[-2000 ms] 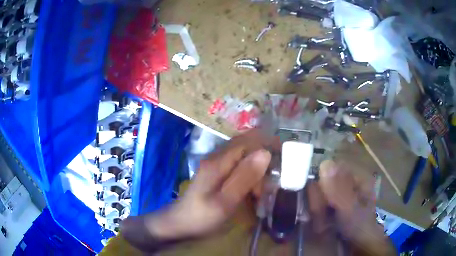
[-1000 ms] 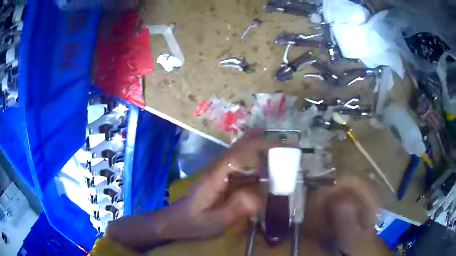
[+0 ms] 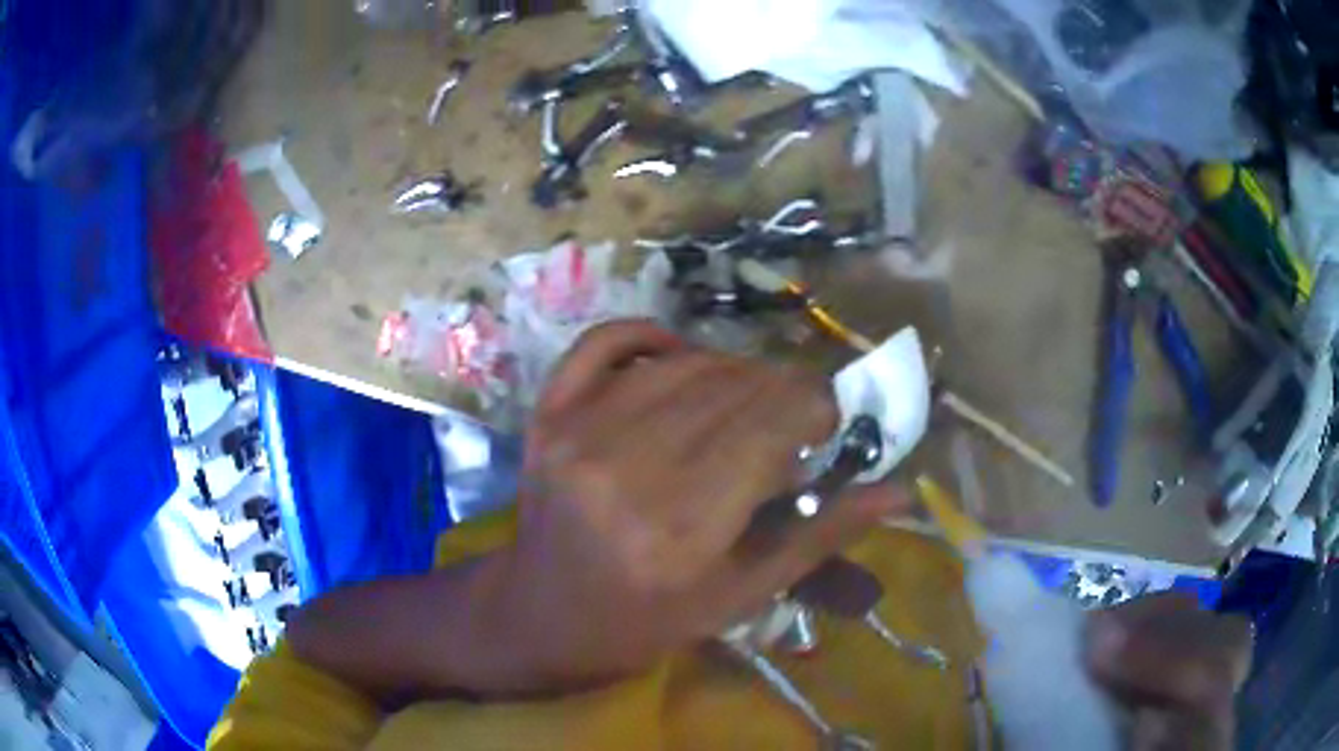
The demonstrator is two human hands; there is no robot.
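My left hand (image 3: 661, 499) grips the model motorcycle over my yellow-clothed lap. Its white front piece (image 3: 887, 399) sticks out past my fingers, with a dark-and-chrome handlebar part (image 3: 837, 467) beside it. The dark seat area (image 3: 837, 587) and thin chrome rods show below my hand; much of the body is hidden by my hand. My right hand (image 3: 1175, 660), blurred at the lower right, holds the white glue bottle (image 3: 1035, 646). The bottle's yellow-orange nozzle (image 3: 952, 517) points up toward the model, close to the white piece, with a small gap.
Loose handlebar parts (image 3: 705, 147) lie across the brown bench (image 3: 345, 103). A thin stick (image 3: 1013, 437), blue-handled pliers (image 3: 1119, 389) and a yellow-black handle (image 3: 1248, 220) are at the right. Red plastic (image 3: 206, 250) lies at the left. A blue crate (image 3: 74, 382) holds rows of models (image 3: 235, 506).
My right hand has left the model and now holds the glue bottle. My left hand has turned the model, its white piece now tilted toward the right. The view has shifted right.
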